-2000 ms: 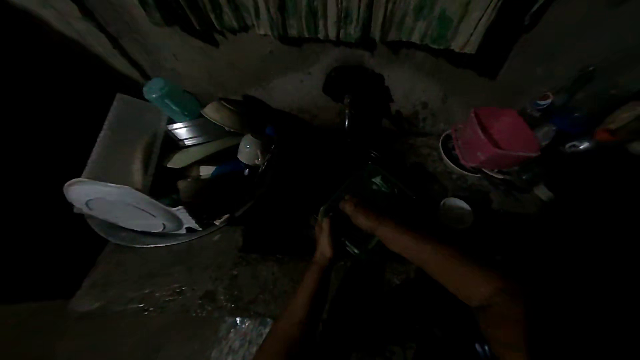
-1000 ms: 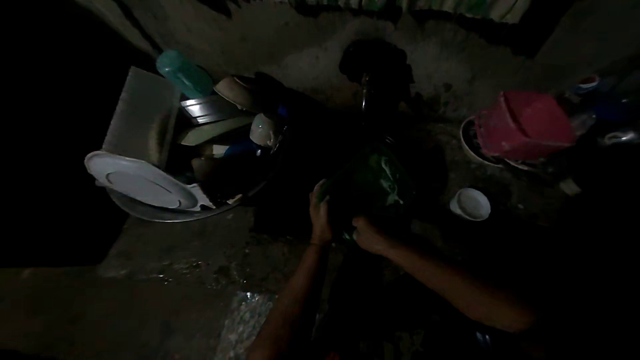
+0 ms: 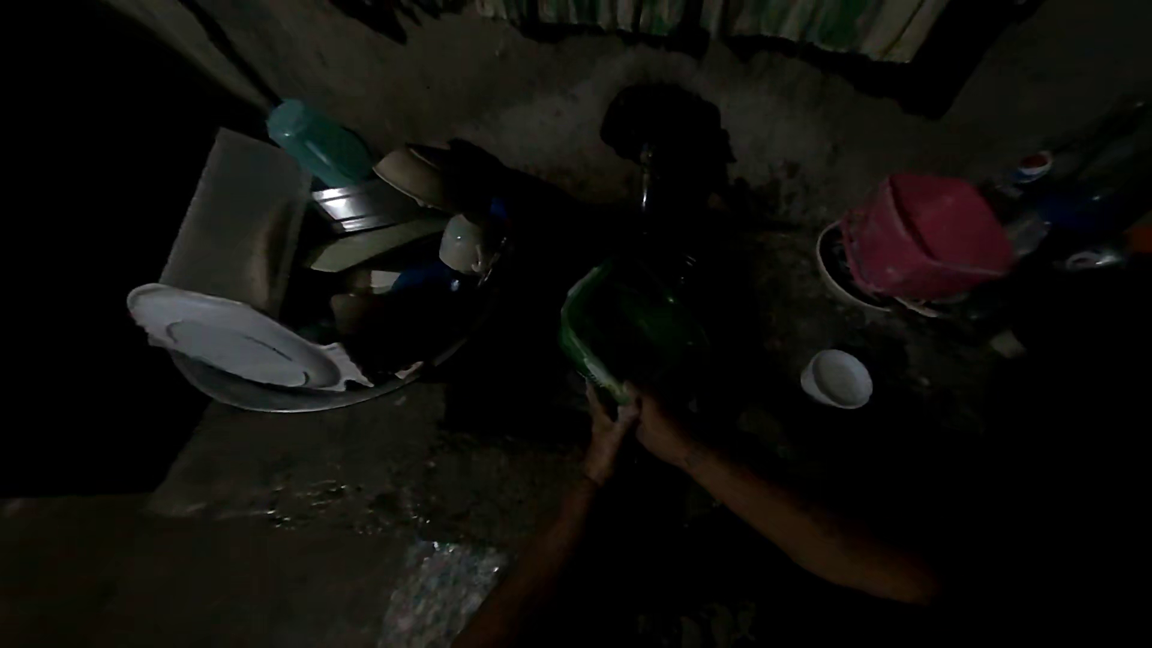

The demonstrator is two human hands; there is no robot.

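Observation:
A dark green container, perhaps a plastic basin (image 3: 634,324), is tilted in the dark middle of the view. My left hand (image 3: 609,432) grips its near rim, fingers pointing up. Right beside it, my right hand (image 3: 659,425) is at the same rim; its fingers are in shadow, so whether it grips the rim or rubs it is hard to tell. Beyond the green container a faucet (image 3: 646,180) juts from the wall. A small white cup (image 3: 837,379) stands to the right of my hands.
At left, a metal basin (image 3: 270,403) holds piled dishes, with a white plate (image 3: 243,346), a translucent box (image 3: 238,220) and a teal tumbler (image 3: 319,144). A pink container (image 3: 931,238) rests on a bowl at right. A patterned curtain (image 3: 765,22) hangs above. Deep shadow hides much of the counter.
The green container is now tilted with its pale-edged rim showing, and both hands have come together at its near edge. One second ago the hands were farther apart.

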